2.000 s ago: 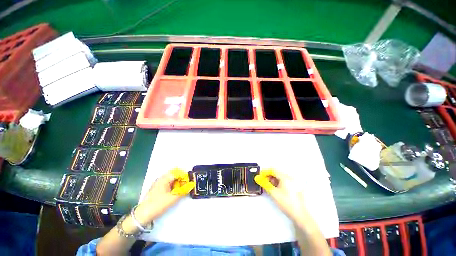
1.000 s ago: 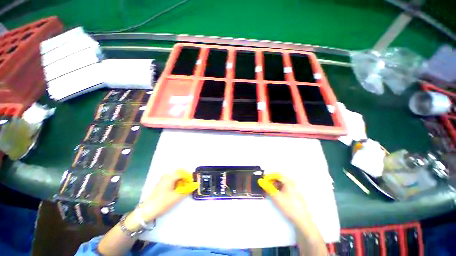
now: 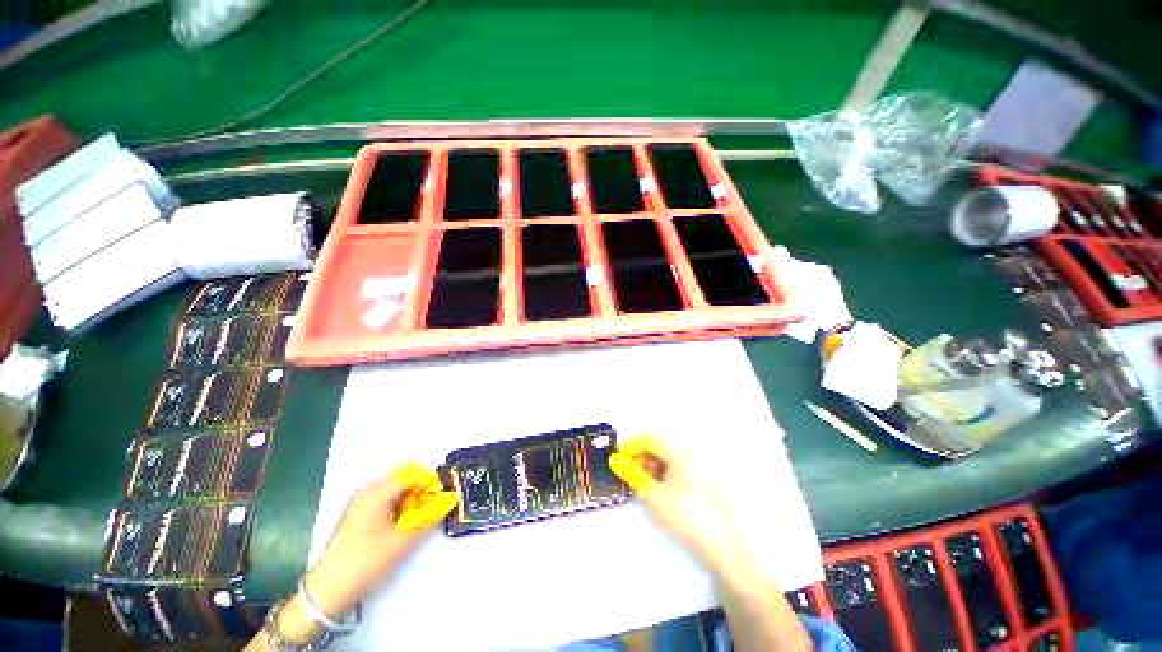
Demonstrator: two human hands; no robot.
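Note:
A black phone unit [image 3: 535, 481] with a printed film on its face lies on the white work sheet [image 3: 510, 586], slightly tilted, its right end higher. My left hand [image 3: 382, 516], with yellow finger cots, holds its left end. My right hand [image 3: 682, 497], also with yellow finger cots, has its fingertips at the right end. The orange-red tray [image 3: 548, 334] is behind the sheet, with black units in its pockets; its front left pocket holds only small white labels [image 3: 382, 299]. A column of printed films [image 3: 191, 471] lies left of the sheet.
White stacks [image 3: 102, 242] and a white roll [image 3: 242, 236] lie at back left. Tissue [image 3: 864, 366], bottles [image 3: 975, 382] on a dish and a thin stick [image 3: 841, 427] are at right. Crumpled clear plastic [image 3: 879, 147] is at back right. Another tray [image 3: 949, 586] is at front right.
The view has shifted, so the bench appears further left. The phone unit is now turned slightly, its right end raised toward the tray. Both hands remain at its ends.

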